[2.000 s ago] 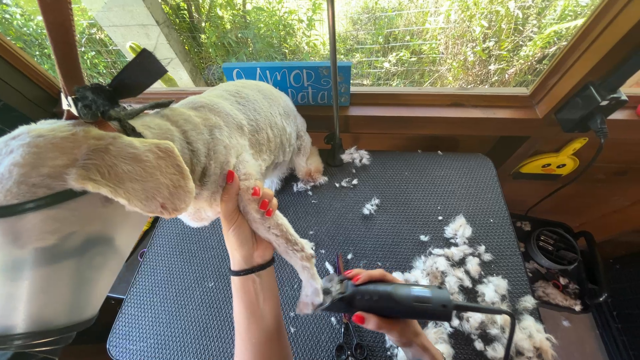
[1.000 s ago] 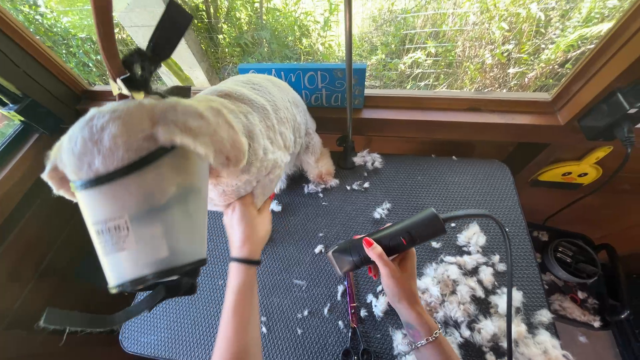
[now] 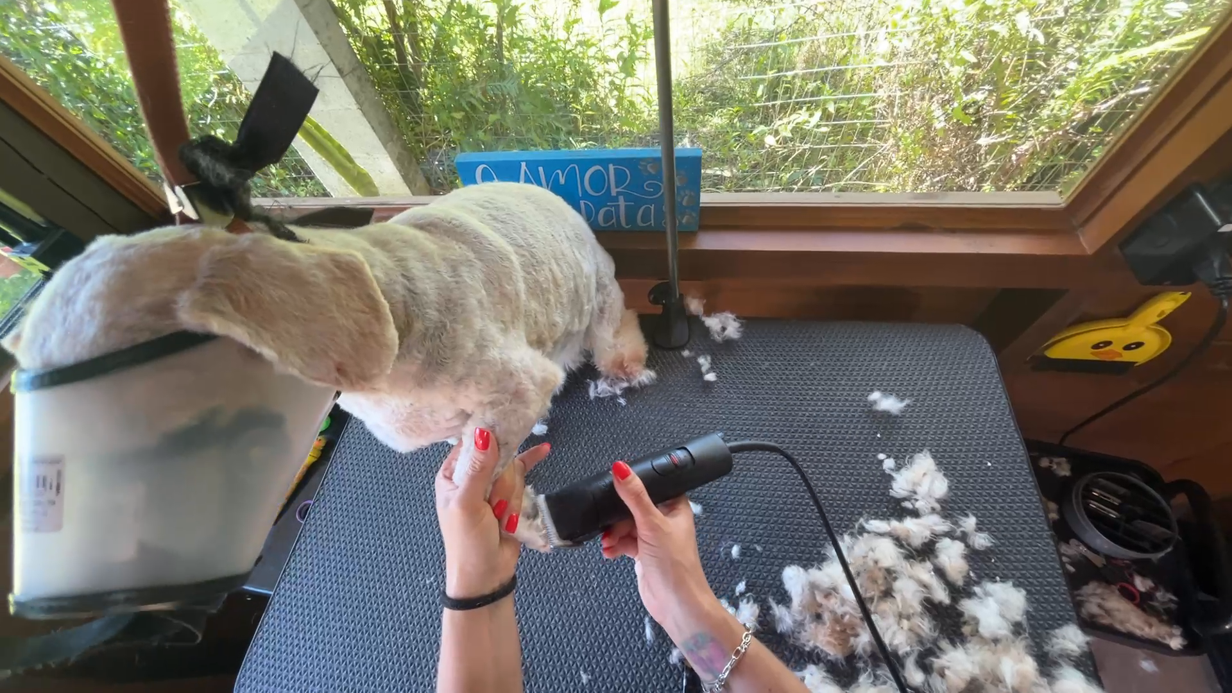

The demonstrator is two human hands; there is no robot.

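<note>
A light-coated, closely clipped dog (image 3: 481,260) stands on a black textured grooming table (image 3: 770,385), its head in a translucent cone collar (image 3: 154,481) at the left. My left hand (image 3: 481,515) is closed around the dog's front leg (image 3: 525,385), just above the paw. My right hand (image 3: 654,539) holds black corded hair clippers (image 3: 640,486), thumb on top. The clipper blade touches the fur of the paw (image 3: 527,525), which my left fingers partly hide.
Clipped fur (image 3: 905,597) lies in a pile at the right. A grooming-arm pole (image 3: 666,173) rises at the back edge, by a blue sign (image 3: 616,197). The clipper cord (image 3: 828,525) crosses the table. A tool tray (image 3: 1121,515) sits at the right.
One second ago the clippers were apart from the dog; now their blade is against the front paw. The foreleg, hidden behind the cone then, is in view in my left hand.
</note>
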